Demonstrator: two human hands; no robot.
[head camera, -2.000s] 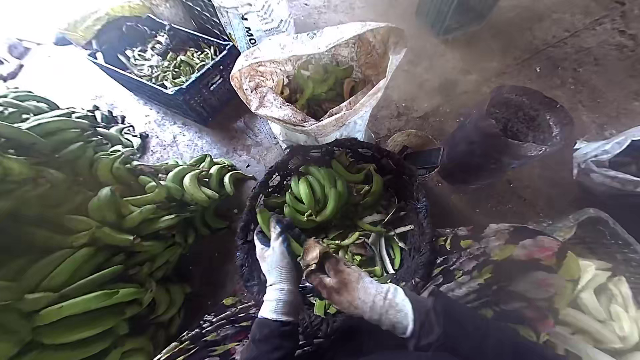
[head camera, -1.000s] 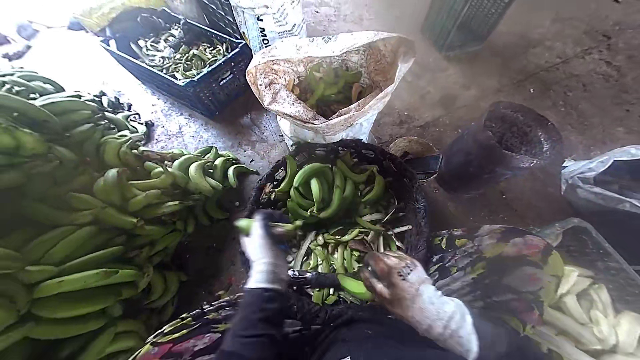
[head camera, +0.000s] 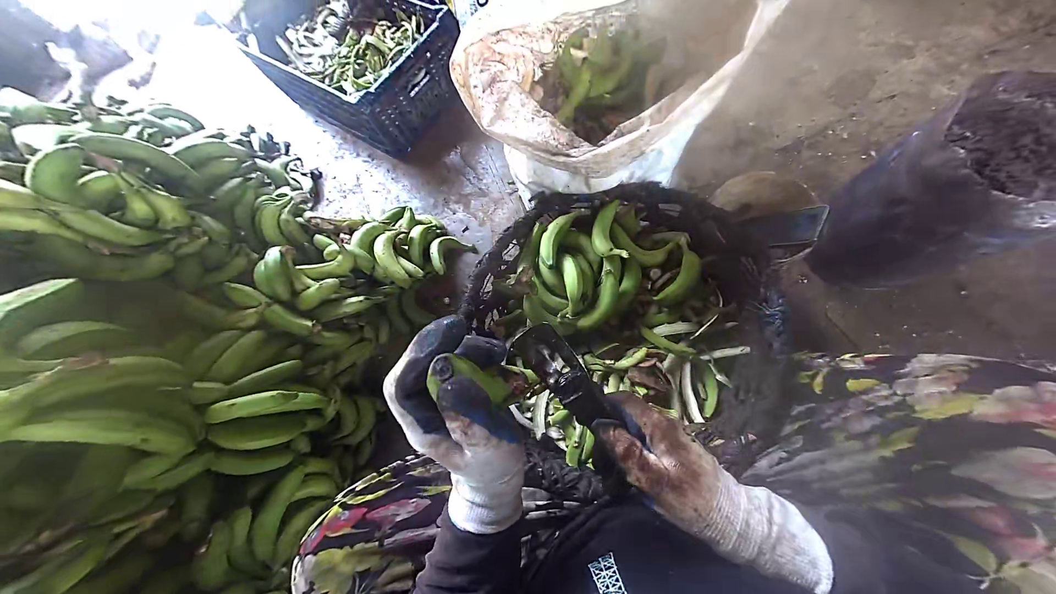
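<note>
My left hand (head camera: 466, 404), in a white and dark-blue work glove, is closed around a green plantain or banana (head camera: 469, 378). In my right hand (head camera: 660, 458), in a stained glove, is a dark-handled knife or peeler (head camera: 561, 371); its head is beside the fruit's right end, and whether they touch is not plain. Both hands are over the near part of a round dark basket (head camera: 495, 268). Inside it, whole green bananas or plantains (head camera: 590, 276) lie at the far side and peel strips (head camera: 689, 384) nearer to me.
A large heap of green bananas or plantains (head camera: 256, 404) lies at the left. Beyond the basket stand an open white sack (head camera: 610, 157) with green scraps and a blue plastic crate (head camera: 388, 107) of peels. A dark container (head camera: 891, 190) stands at the right; floral cloth (head camera: 916, 429) covers the near right.
One second ago my hands were farther apart; now the tool and the fruit are close together. The view has shifted somewhat.
</note>
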